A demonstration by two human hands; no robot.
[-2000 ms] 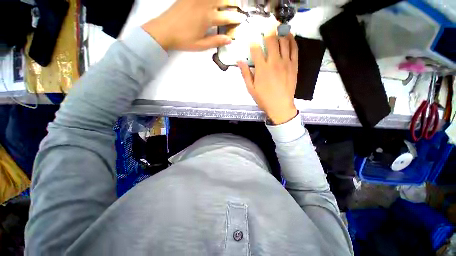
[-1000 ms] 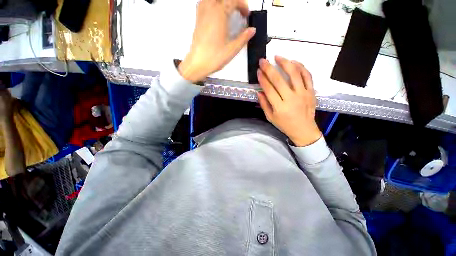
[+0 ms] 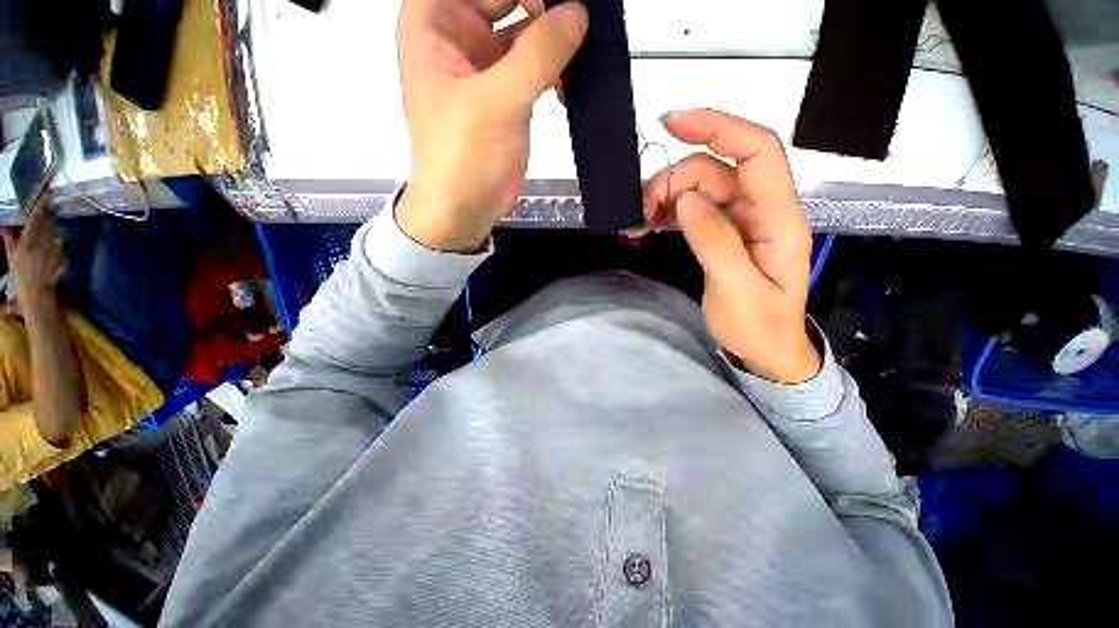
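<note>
A narrow black fabric strip (image 3: pixel 601 135) hangs down over the front edge of the white table. My left hand (image 3: pixel 479 111) is shut on its upper part, thumb on its left side, with the fingertips near the picture's top edge. My right hand (image 3: pixel 749 233) is at the strip's lower right corner, its fingers curled. Some fingertips meet the corner, where a tiny reddish bit shows; the grip itself is partly hidden. A thin thread loops above the right fingers.
A wider dark piece (image 3: pixel 859 80) and a long black band (image 3: pixel 1025 123) lie on the table (image 3: pixel 724 111) at right. A yellow-brown covered board (image 3: pixel 203 111) is at left. A person in yellow (image 3: pixel 86 393) sits far left. A blue basket (image 3: pixel 1043 386) holds a white roll (image 3: pixel 1080 351).
The strip has come nearer and now hangs past the table edge. My left hand still holds its upper part. My right hand has turned and curled its fingers at the lower corner.
</note>
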